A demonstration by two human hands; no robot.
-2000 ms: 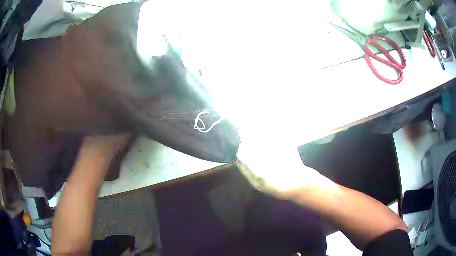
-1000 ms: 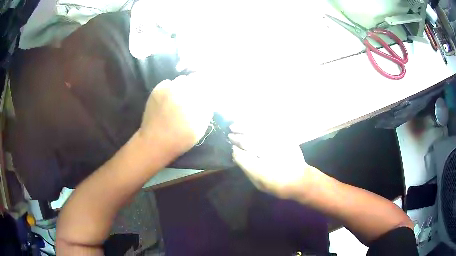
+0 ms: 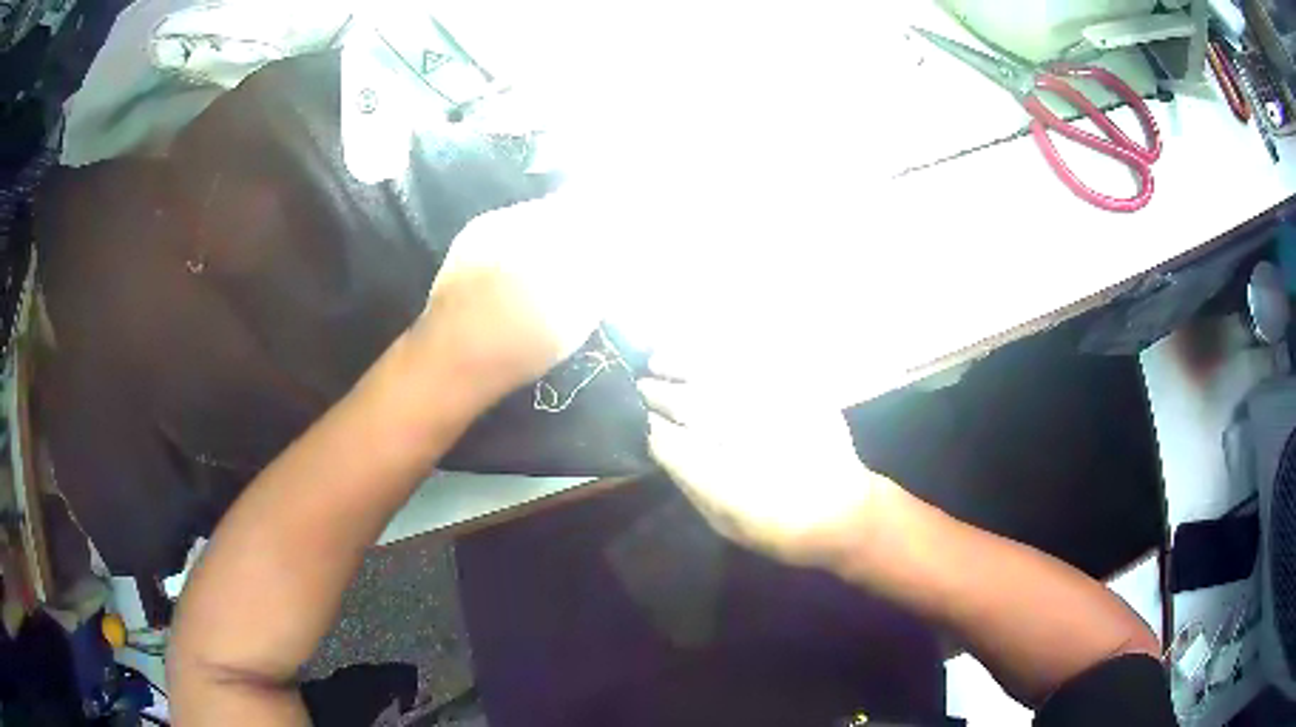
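A dark garment (image 3: pixel 256 284) spreads over the left of the table and down to its front edge. A thin pale loose thread (image 3: pixel 562 389) lies curled on it between my hands. My left hand (image 3: pixel 512 291) rests on the garment, its fingers lost in the lamp glare. My right hand (image 3: pixel 753 455) is at the garment's right edge with its fingers bent against the cloth. The glare hides the fingertips of both hands, so their exact grip does not show. The white sewing machine (image 3: pixel 377 107) stands at top centre, mostly washed out.
Open scissors with red handles (image 3: pixel 1094 135) lie at the upper right of the white table (image 3: pixel 995 270). A pale green machine part (image 3: pixel 1023 29) is behind them. Pale cloth (image 3: pixel 121 100) is crumpled at upper left. My purple-clothed lap (image 3: pixel 540 625) is below the table edge.
My left hand has come from the lower left up onto the garment beside my right hand. My right hand has stayed near the garment's right edge. The loose thread has shifted slightly down and left.
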